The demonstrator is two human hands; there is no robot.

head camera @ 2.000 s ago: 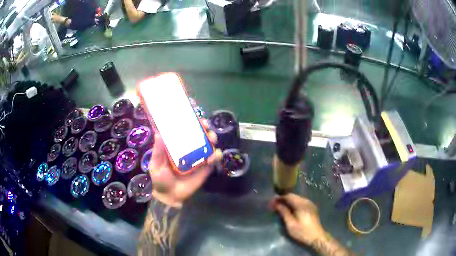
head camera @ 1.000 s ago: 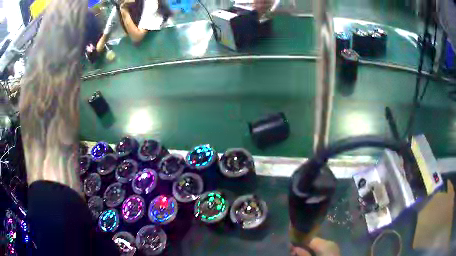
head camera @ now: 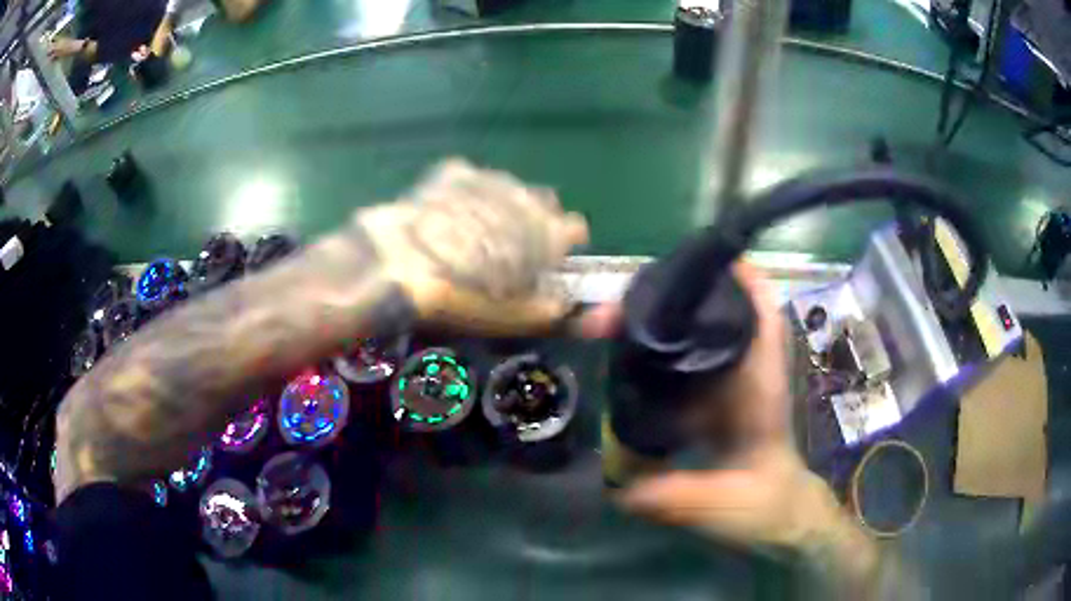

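Observation:
My right hand point(head camera: 752, 470) is wrapped around the thick black electric screwdriver point(head camera: 675, 352), which stands roughly upright with its cable curving off to the right. Its bit is hidden. My left hand point(head camera: 482, 252) is blurred and reaches across from the left, above the back row of units near the rail. Its fingers point right toward the screwdriver; whether it holds anything is hidden. Black cylindrical units with clear round faces stand below my left forearm; one glows green point(head camera: 432, 389), one red and blue point(head camera: 314, 406), and one at the right end is unlit point(head camera: 529, 398).
A white and purple screw feeder point(head camera: 904, 340) stands right of the screwdriver. A tape roll point(head camera: 890, 534) and tan cardboard point(head camera: 1001, 423) lie near it. A pale metal rail point(head camera: 587, 282) edges the bench before the green conveyor point(head camera: 470, 129). A person's arm shows at top left.
The phone seen in my left hand two seconds ago is out of view. My left arm has swung from upper left down across the units. My right hand has moved up around the screwdriver.

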